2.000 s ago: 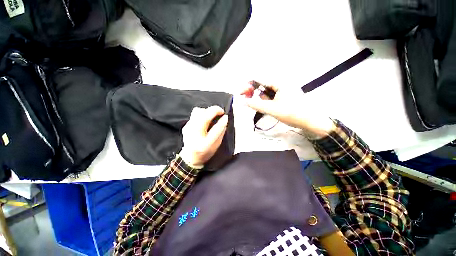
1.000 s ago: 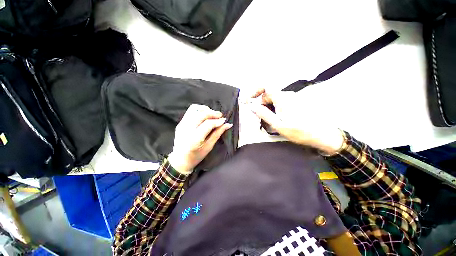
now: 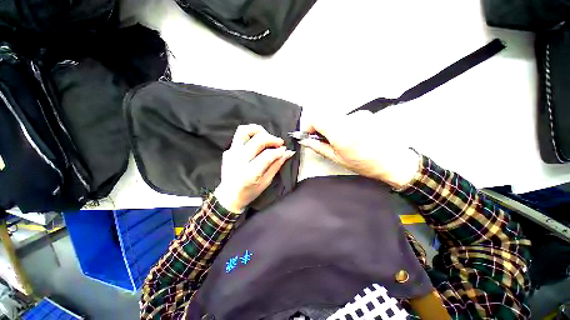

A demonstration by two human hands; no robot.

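A black-grey fabric pouch (image 3: pixel 181 134) lies flat on the white table in front of the apron. My left hand (image 3: pixel 250 164) rests on its right part and pinches the fabric near the right edge seam between thumb and fingers. My right hand (image 3: pixel 350 147) is closed around small thread snips (image 3: pixel 299 135); their short shiny blades lie over the pouch's right edge, close to my left fingertips. The handle is mostly hidden in my right hand. No thread end can be made out.
Large black backpacks (image 3: pixel 94 125) are at the left, touching or close to the pouch. Another black bag (image 3: pixel 256 22) lies at the far side. A black webbing strip (image 3: pixel 450 72) lies beyond my right hand. Black pouches (image 3: pixel 555 94) are at the right. A blue bin (image 3: pixel 97 247) stands below left.
My right hand has moved left to the pouch's edge, with the snips' blades now over it. My left hand still pinches the edge. The webbing strip has shifted and bent since the first frame.
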